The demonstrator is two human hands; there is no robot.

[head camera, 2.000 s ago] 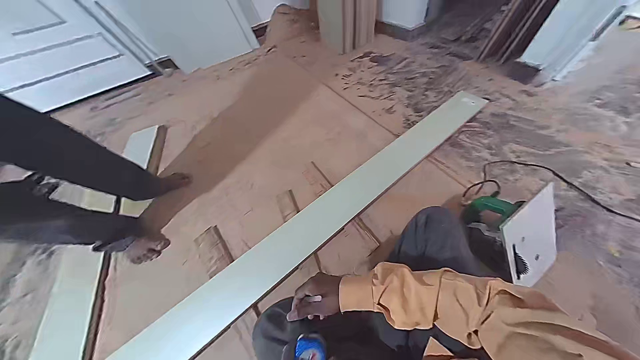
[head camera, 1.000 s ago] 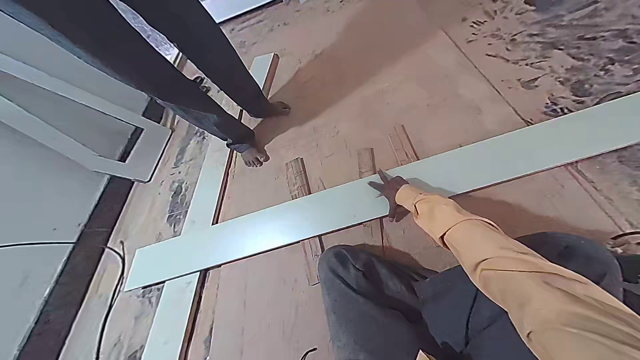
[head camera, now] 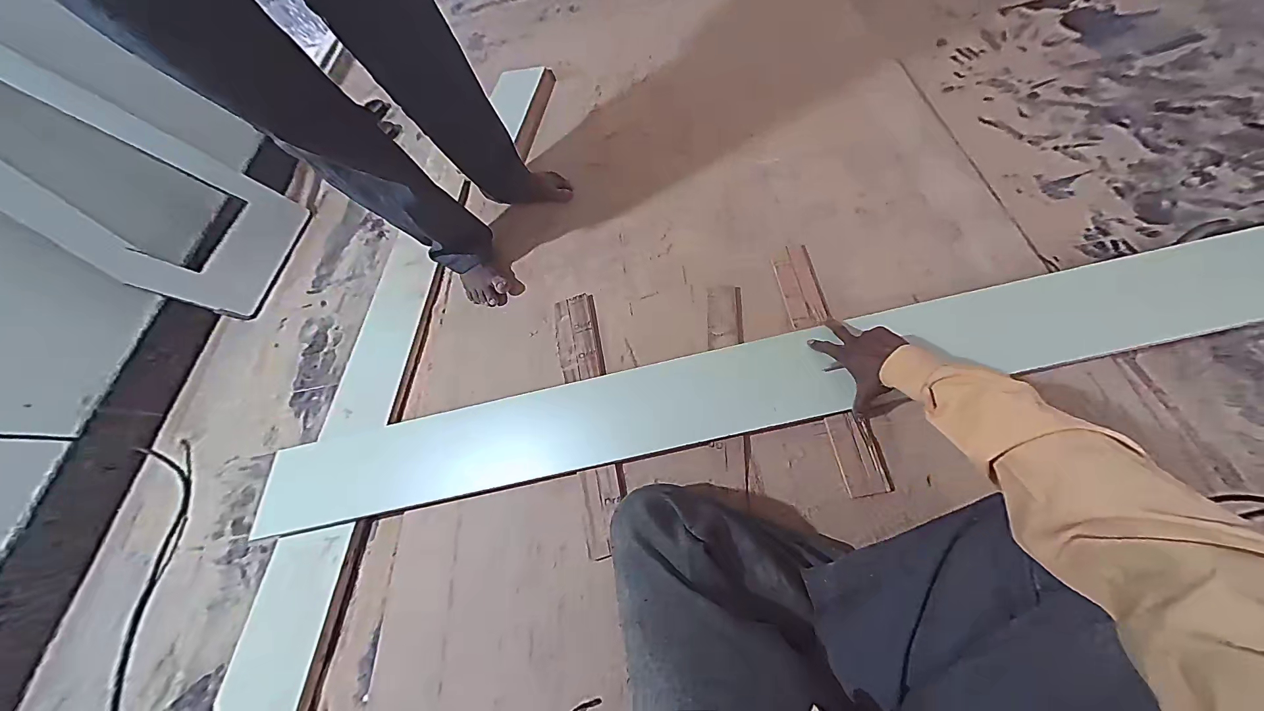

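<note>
My right hand (head camera: pixel 864 357), in a long tan sleeve, lies with fingers spread on a long pale-coated board (head camera: pixel 681 387). Its fingertips touch the board's face near the far edge, and the palm is by the near edge. Several short wood strips (head camera: pixel 723 316) lie beneath the board, crosswise to it. At the left, the long board's end rests across a second pale board (head camera: pixel 380 336) that lies on the floor. My left hand is out of view.
A person in dark trousers stands barefoot (head camera: pixel 486 283) beside the second board. A pale framed panel (head camera: pixel 247 257) leans at the left, with a black cable (head camera: pixel 163 553) on the floor below it. Sawdust covers a brown sheet (head camera: pixel 790 188). My bent knee (head camera: pixel 681 533) is close to the long board.
Two seconds ago my right hand was over my lap holding a small pale thing; since then it has come to rest on the long board. The view has swung left.
</note>
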